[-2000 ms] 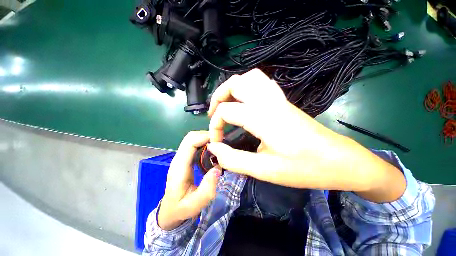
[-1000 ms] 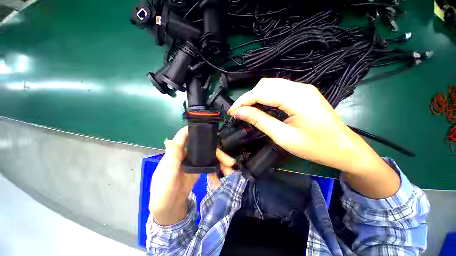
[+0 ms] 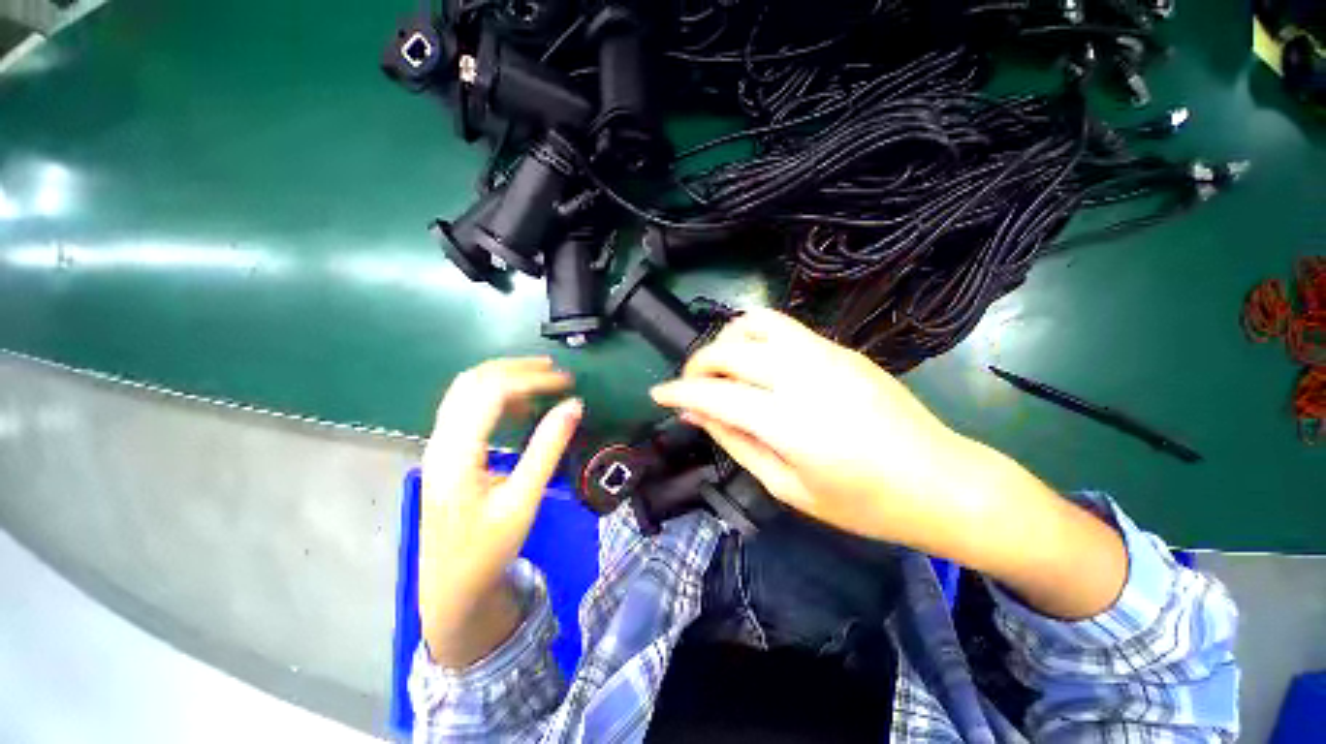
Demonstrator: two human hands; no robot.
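A black connector housing (image 3: pixel 617 475) with an orange ring round its end and a pale square socket lies near my lap, beside other black housings. My left hand (image 3: pixel 492 494) is open and empty, just left of this housing, thumb and fingers apart. My right hand (image 3: pixel 814 422) is above the housings near the lap and partly hides them. Its fingers are bent near a black housing (image 3: pixel 663 318) that slants on the green table (image 3: pixel 262 175); whether they touch or grip it I cannot tell.
More black housings (image 3: pixel 532 199) lie in a pile at the back. Looped black cables (image 3: pixel 945 189) spread right of them, with small plugs (image 3: pixel 1204 175) at their ends. A slim black stick (image 3: pixel 1094 413) and loose orange rings (image 3: pixel 1294 327) lie at right. A blue bin (image 3: pixel 412 596) stands below the table edge.
My left hand has let go of the orange-banded housing, which now lies by my lap with its socket end showing. My left hand has opened. My right hand has moved slightly down, closer over the housings.
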